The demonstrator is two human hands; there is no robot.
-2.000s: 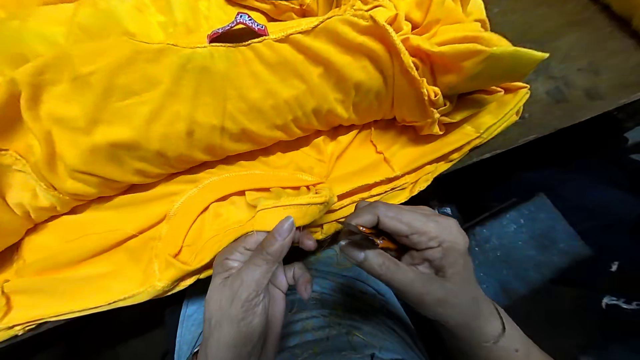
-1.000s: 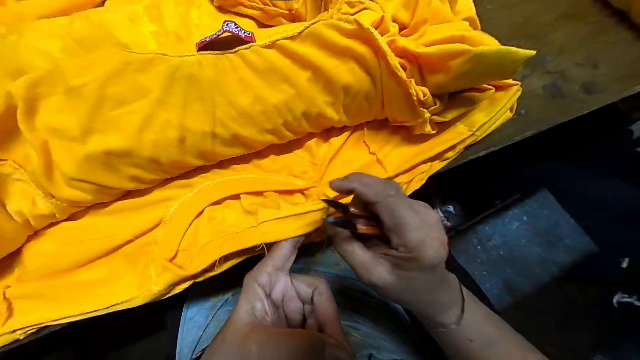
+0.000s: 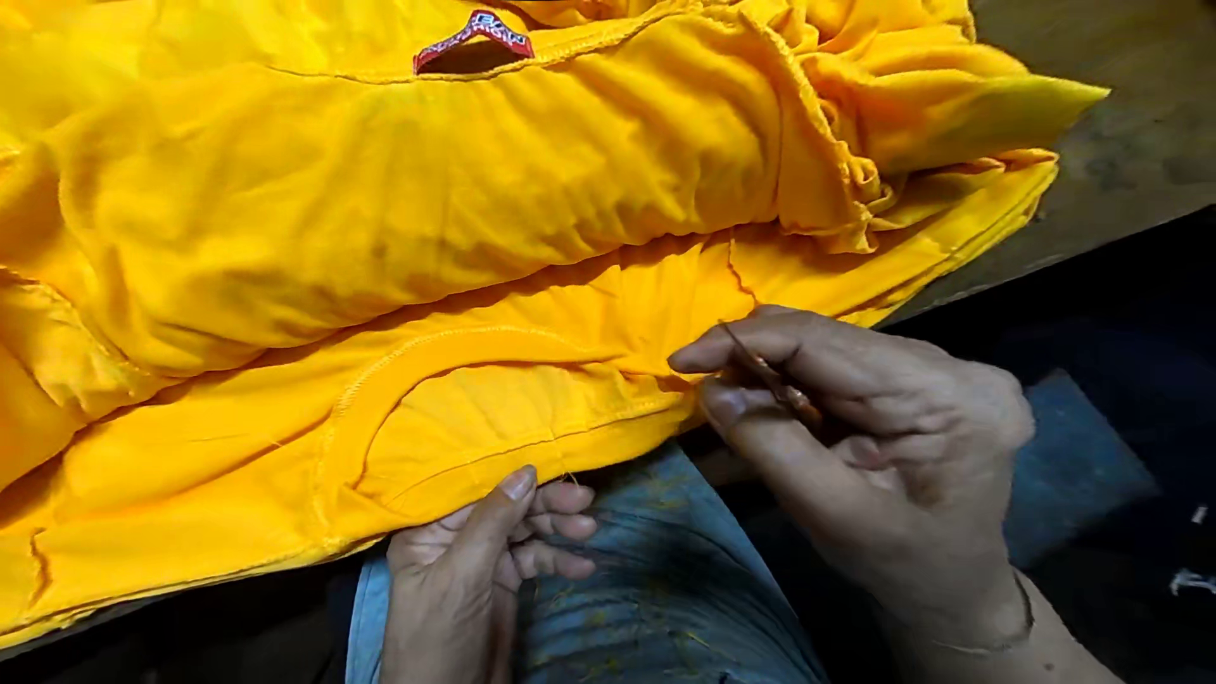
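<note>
Yellow knit garments lie heaped across the table, with a curved, stitched neckband near the front edge. My left hand pinches the garment's lower edge between thumb and fingers, and a loose thread end shows beside the fingertips. To the right, my right hand holds a small pointed metal tool, probably thread snips, between thumb and forefinger. Its tip points up and left, just over the cloth. The rest of the tool is hidden in the palm.
A red label with writing sits on the garment's seam at the top. The dark tabletop shows at the right. My blue-clad leg, with thread scraps on it, is below the table edge. A bluish flat surface lies at lower right.
My left hand, off the edge with its palm up a second ago, now pinches the cloth. My right hand has moved slightly away from the fabric edge, still holding the tool.
</note>
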